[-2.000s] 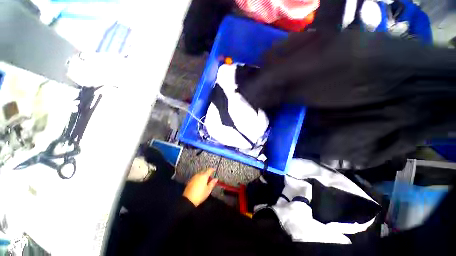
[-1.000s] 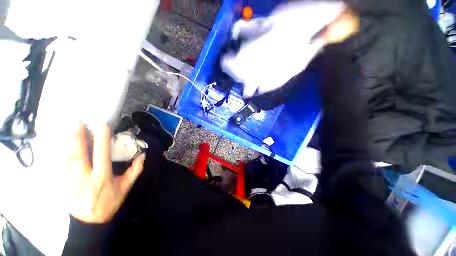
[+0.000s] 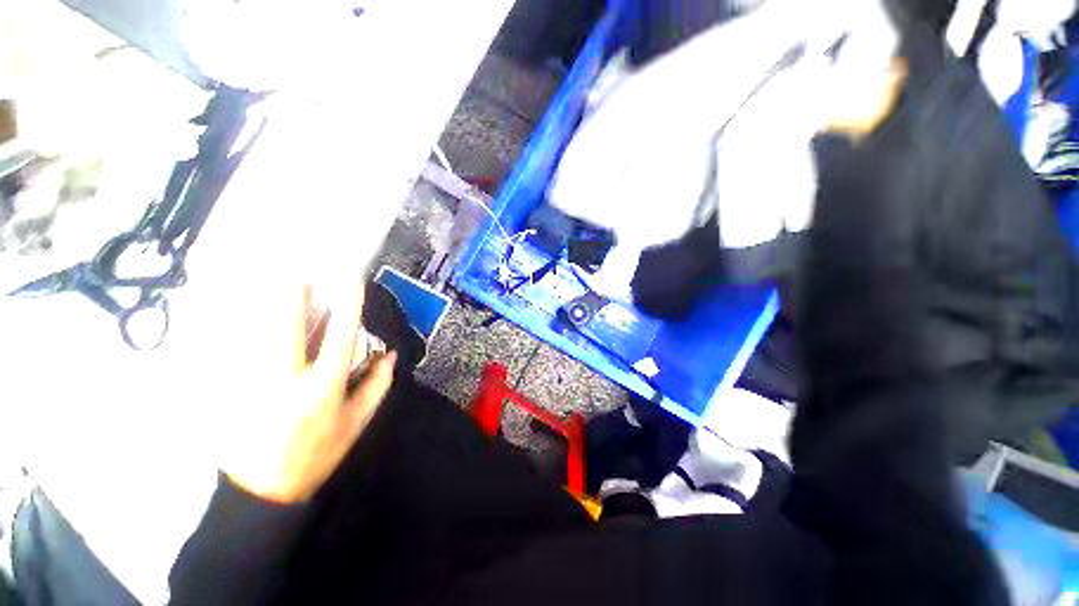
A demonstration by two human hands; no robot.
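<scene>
My right hand (image 3: 873, 104), blurred at the upper right, grips a bundle of white and black cut pieces (image 3: 663, 142). The bundle hangs over the blue plastic crate (image 3: 710, 343) and hides much of its inside. My left hand (image 3: 317, 408) is empty with its fingers apart, at the edge of the white table (image 3: 296, 225); the glare hides whether it touches the top. A small dark object with a round ring (image 3: 577, 313) and thin white cord (image 3: 515, 255) show at the crate's near end.
Black scissors (image 3: 130, 284) lie on the table at left. A red stool frame (image 3: 532, 414) stands below the crate, with white and black cloth (image 3: 710, 479) beside it. A large black cloth heap (image 3: 994, 249) is at right. A light-blue container (image 3: 1023, 521) is at lower right.
The white and black pieces that lay in the crate are now in my right hand, above it. My left hand has moved from beside the red stool to the table edge. More of the crate's bottom shows.
</scene>
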